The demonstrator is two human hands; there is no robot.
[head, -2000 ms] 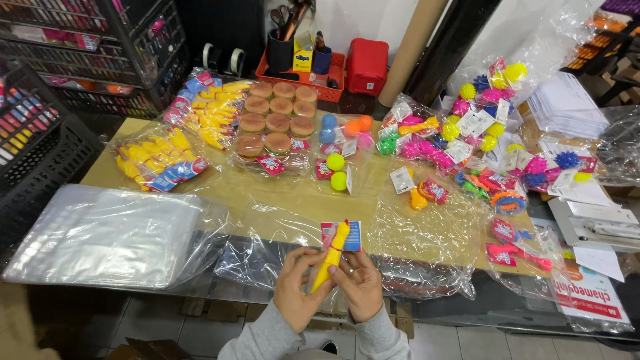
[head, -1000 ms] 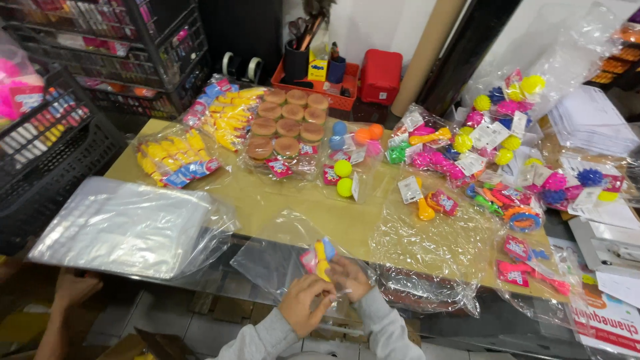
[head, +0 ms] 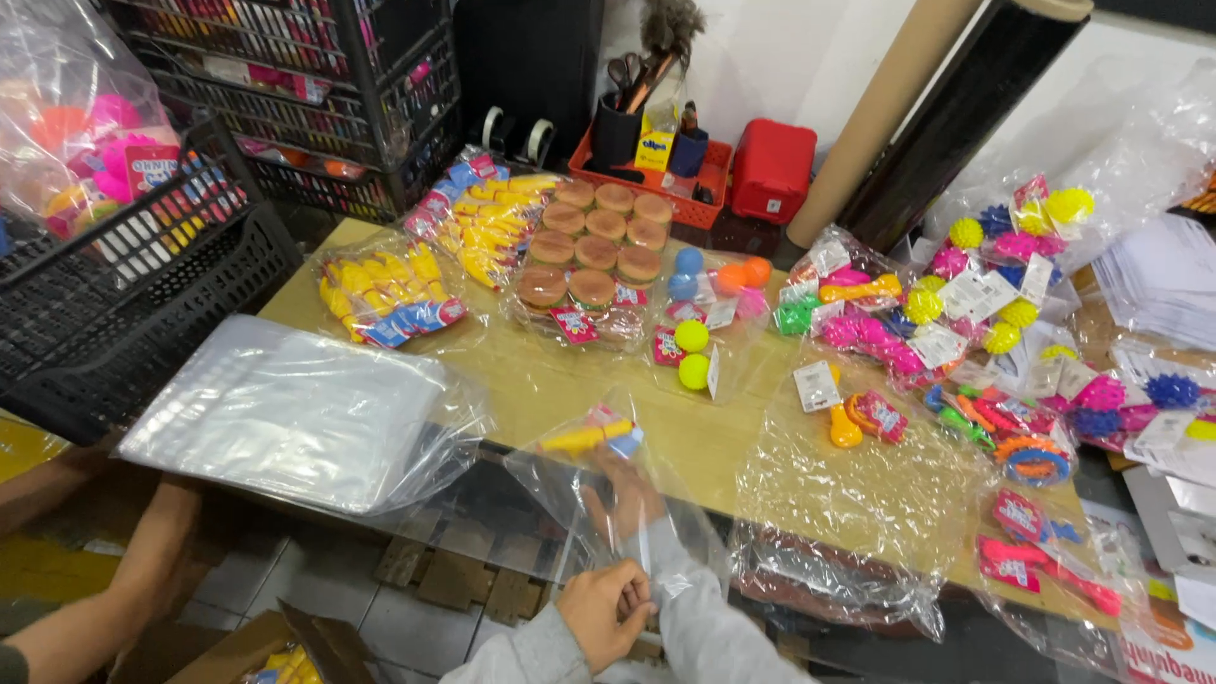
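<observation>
My right hand (head: 622, 494) reaches inside a clear plastic bag (head: 679, 532) at the near table edge. Its fingertips are at a yellow toy (head: 586, 437) with a blue and pink card; the thumb stands apart from the fingers. Closer to me, my left hand (head: 605, 608) is curled, thumb against fingers, at the bag's open end, seemingly pinching the film. To the left lies a stack of flat clear bags (head: 294, 418). Behind are bagged yellow toys (head: 385, 290), bagged burger-shaped toys (head: 594, 252) and yellow-green balls (head: 693, 351).
Black plastic crates (head: 275, 85) stand at left. A red organizer tray (head: 703, 204) and cardboard tube (head: 879, 119) are behind. Bagged coloured toys (head: 926, 309) and papers (head: 1164, 275) cover the right side. Another person's forearms (head: 152, 560) reach in at left, above an open carton (head: 256, 646).
Two seconds ago both hands held the yellow toy; now it is in a clear bag with my right hand. My left hand has moved off it, nearer to me. Another person's forearms show further in.
</observation>
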